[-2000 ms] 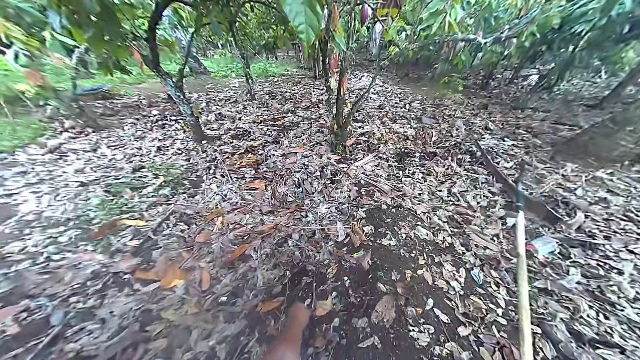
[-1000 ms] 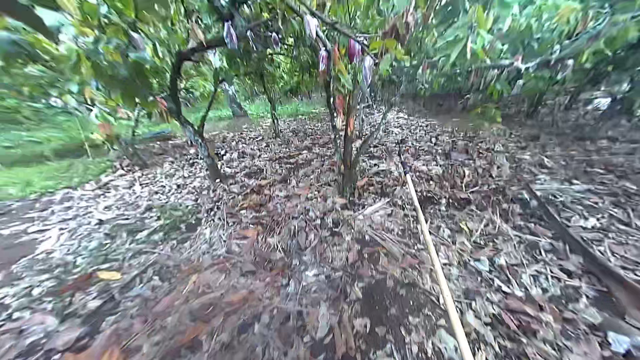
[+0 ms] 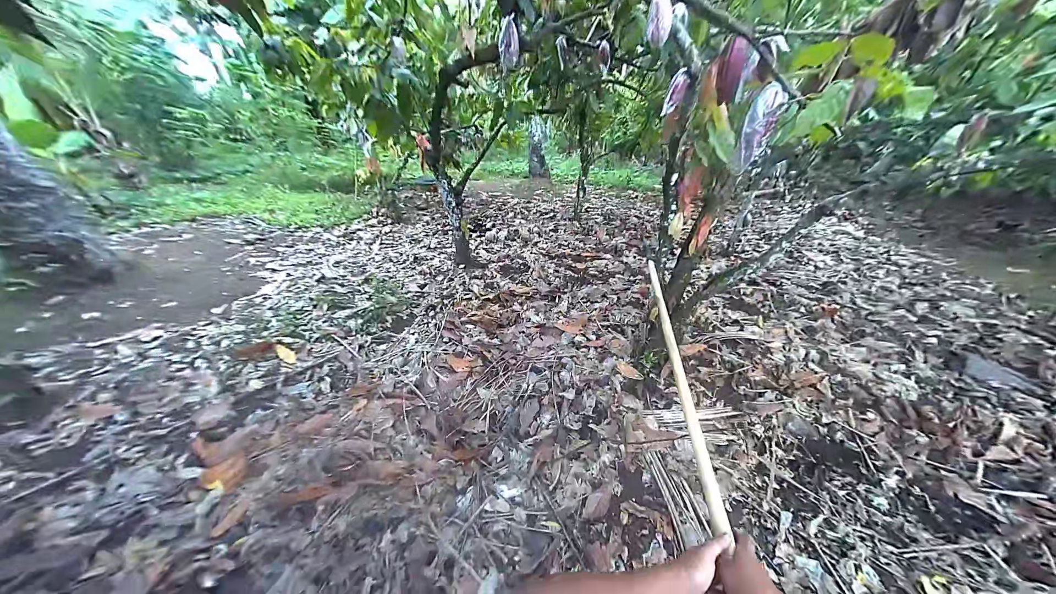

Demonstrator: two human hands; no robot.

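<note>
Low in the view, right of the middle, my left hand (image 3: 700, 561) and my right hand (image 3: 744, 568) are closed around the lower end of a long pale wooden pole (image 3: 686, 404). The hands touch each other, and the frame's lower edge cuts them off. The pole slants up and away to the left, its far end in front of the stems of a cacao tree (image 3: 681, 280). Whatever tip it has is hard to make out against the dark bark. Above it hang purplish cacao pods (image 3: 763, 124) among leaves.
Dry leaf litter (image 3: 511, 396) covers the ground, with a bundle of thin dry stalks (image 3: 676, 495) by the pole. A second cacao tree (image 3: 456, 223) stands left of the middle. A thick trunk (image 3: 41, 214) rises at the far left beside bare soil (image 3: 181, 276). Low branches spread overhead.
The pole has swung from the right side toward the tree stems. Both hands have come into view on its lower end. The view has tilted up and moved closer to the trees.
</note>
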